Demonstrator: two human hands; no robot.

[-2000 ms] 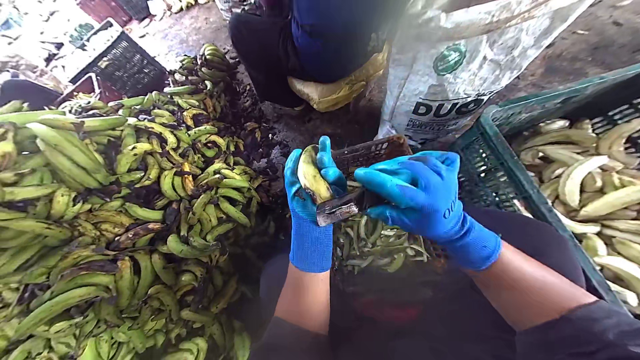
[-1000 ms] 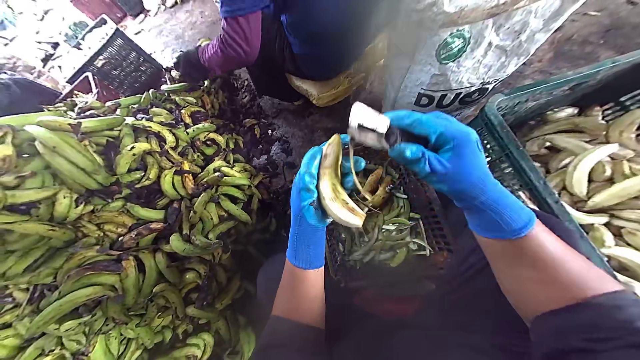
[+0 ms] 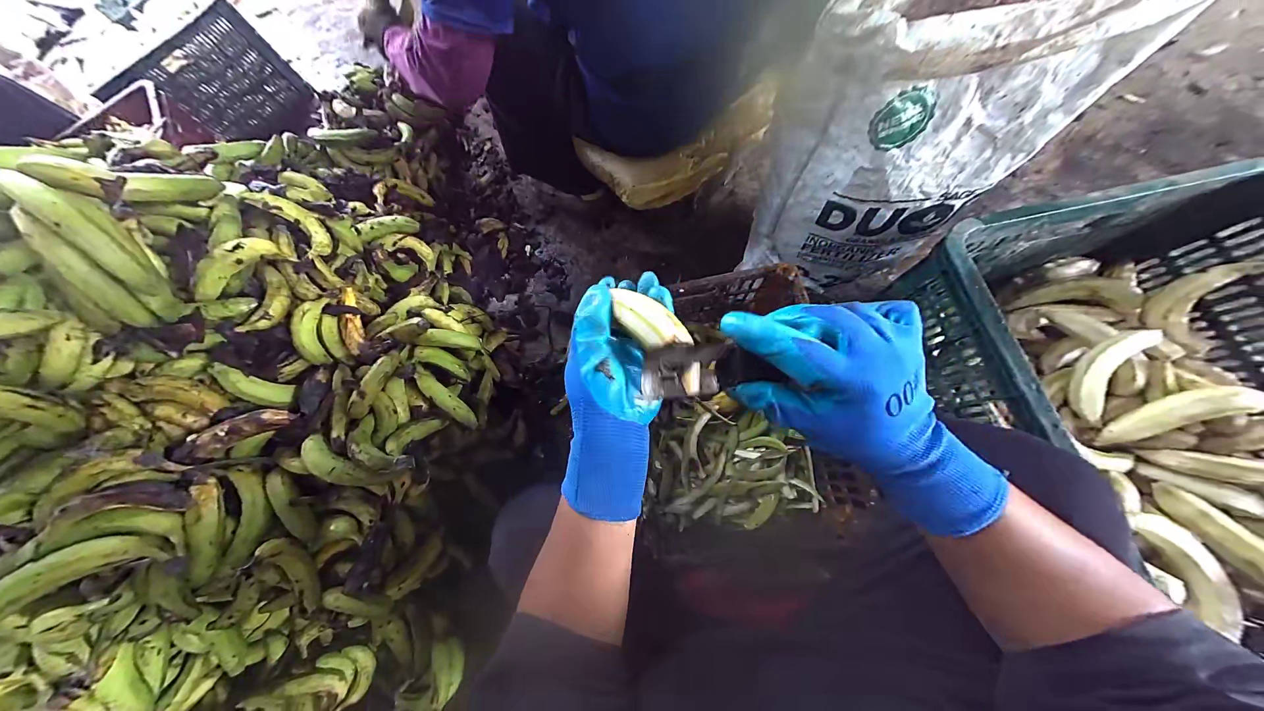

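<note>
My left hand [image 3: 610, 360], in a blue coated glove, is closed around a partly peeled plantain [image 3: 647, 319] whose pale flesh shows. In my gloved right hand [image 3: 839, 365] is the dark handle of a peeling tool [image 3: 681, 372]; its wide metal head lies against the lower end of the plantain. The exact kind of tool is blurred. Beneath both hands, a brown plastic crate [image 3: 741, 291] holds strips of green peel [image 3: 736, 469]. Peeled plantains [image 3: 1175, 395] fill a green crate [image 3: 1007, 326] on the right.
A large heap of green plantains [image 3: 247, 395] covers the left side. Behind it stands a black crate [image 3: 212, 79]. Another person [image 3: 632, 79] sits ahead on a yellowish sack [image 3: 662, 173], one sleeved arm over the heap. A white woven sack [image 3: 889, 148] with printing stands beside the green crate.
The tool was raised off the plantain a second ago and is now down against it. The plantain has tilted in my left hand. The other person's arm has come into view since two seconds ago.
</note>
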